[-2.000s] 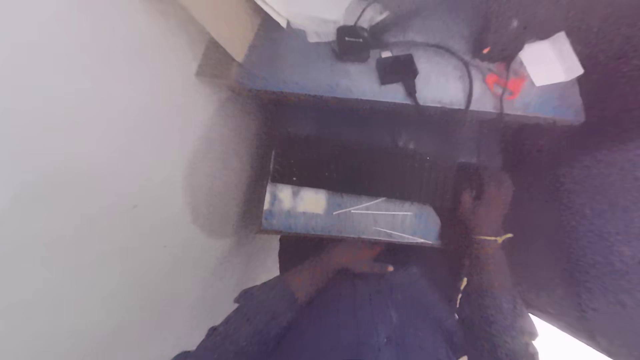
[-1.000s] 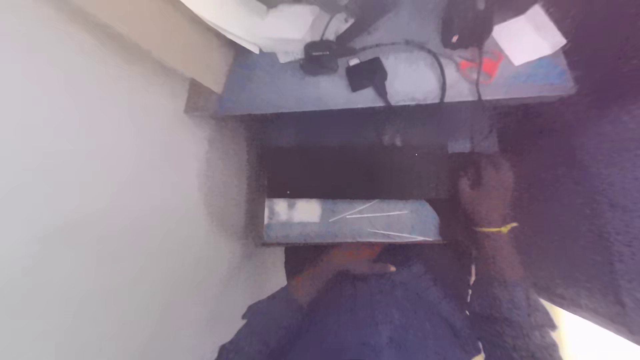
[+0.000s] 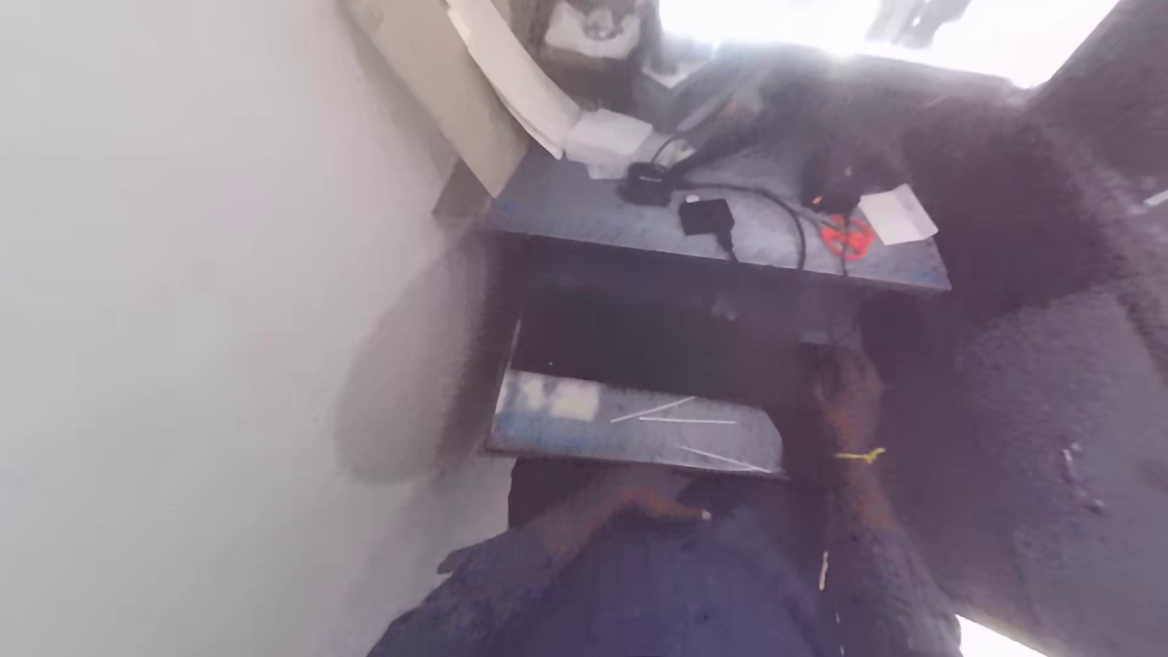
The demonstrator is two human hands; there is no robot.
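Note:
My left hand (image 3: 652,497) lies just below the front edge of a lower shelf or pull-out tray (image 3: 547,438), thumb apart, with nothing visible in it; part of it is hidden at the edge. My right hand (image 3: 849,388), with a yellow band (image 3: 860,454) at the wrist, is at the right end of the dark opening above the tray. Its fingers are in shadow on a dark object I cannot make out. Several thin white sticks or strips (image 3: 689,421) and a pale patch (image 3: 575,400) show on the tray's bluish surface.
The desk top (image 3: 593,214) above holds a black adapter (image 3: 707,217), another black plug (image 3: 648,184), cables, a red item (image 3: 847,237) and a white paper (image 3: 899,214). More papers (image 3: 607,135) lie at its back left. A pale wall (image 3: 182,319) stands close on the left.
The view has tilted up, showing a bright area behind the desk. Both hands stay in about the same places at the tray.

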